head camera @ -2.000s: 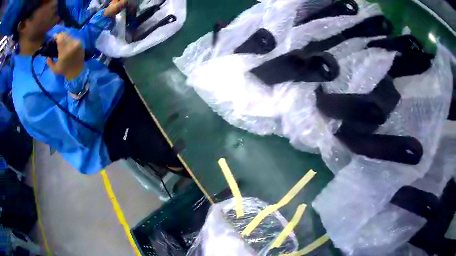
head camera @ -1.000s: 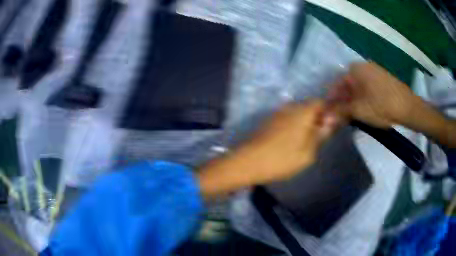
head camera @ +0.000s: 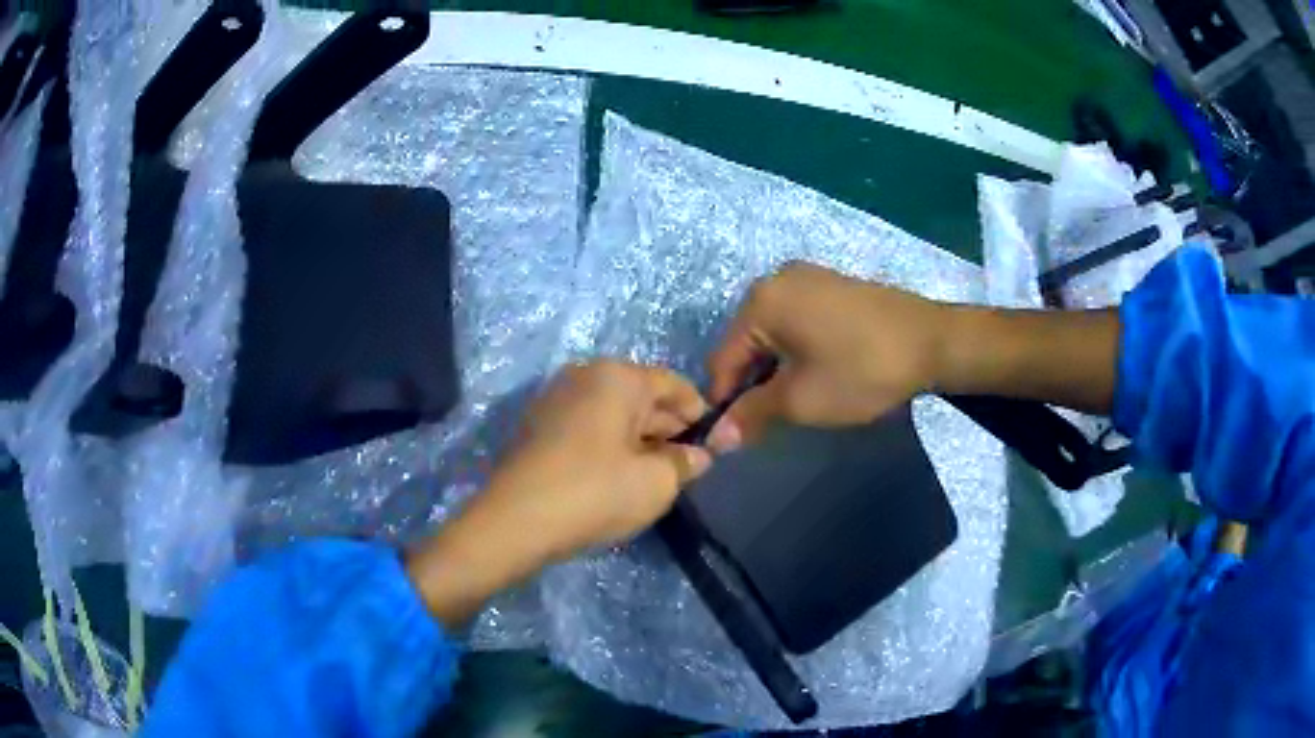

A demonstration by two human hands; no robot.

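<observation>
A black assembled unit [head camera: 837,526] lies on bubble wrap [head camera: 692,216] in front of me, a flat square with one dark arm at its lower left and another at its right. My left hand [head camera: 584,454] and my right hand [head camera: 829,353] meet above its upper left corner. Both hands pinch a small, thin black piece [head camera: 725,401] between their fingertips. Whether this piece is joined to the unit is hidden by my fingers.
More black units [head camera: 346,303] lie partly under bubble wrap at the left. Pale-yellow strips [head camera: 87,649] stand at the lower left. A white dividing strip [head camera: 649,58] crosses the green bench. Another wrapped part [head camera: 1103,267] and a blue sleeve [head camera: 1175,627] are at the right.
The view has swung from the neighbouring worker and the left of the bench to the unit in front of me. Both hands have come into view and now meet at the small black piece.
</observation>
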